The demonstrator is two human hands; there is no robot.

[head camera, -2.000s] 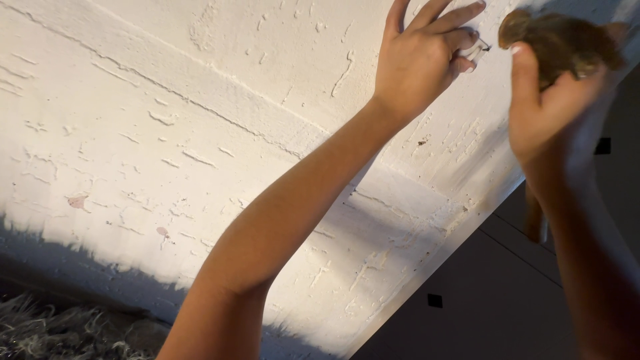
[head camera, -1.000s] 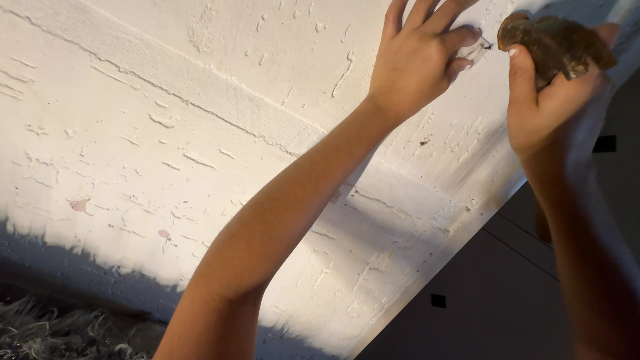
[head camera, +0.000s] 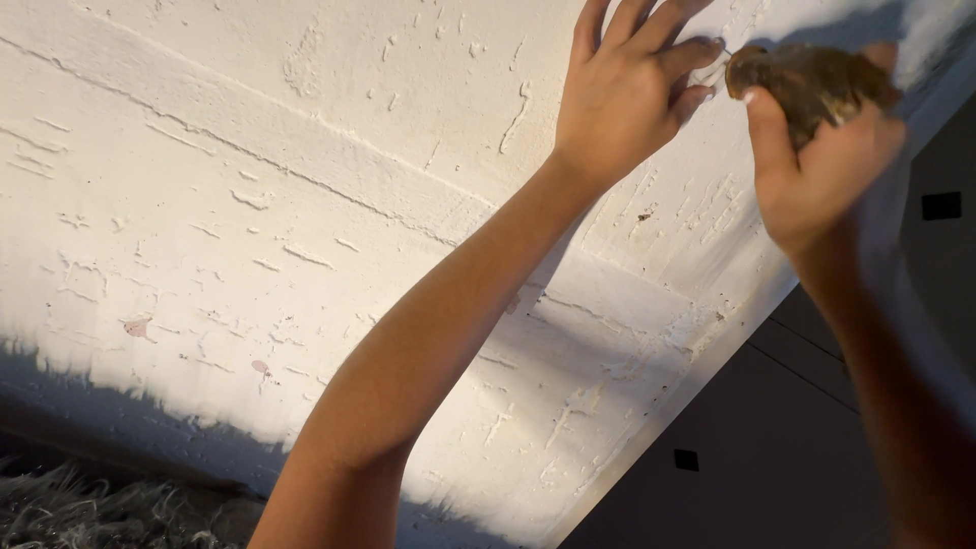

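At the top of the head view, my left hand [head camera: 629,95] rests against a white painted, rough wall [head camera: 396,145]. Its thumb and index finger pinch a small white piece [head camera: 711,74] with a thin dark tip, perhaps a nail clip. Just to the right, my right hand [head camera: 823,164] is closed around a brown, irregular, stone-like object [head camera: 808,80], blurred. The rounded left end of this object is close beside the tip of the white piece; whether they touch I cannot tell.
Cracks and flaked paint mark the wall. Its edge runs diagonally at the lower right, beside a dark panelled surface [head camera: 762,457] with small black squares [head camera: 686,460]. Grey shaggy, fur-like material [head camera: 91,511] lies at the bottom left.
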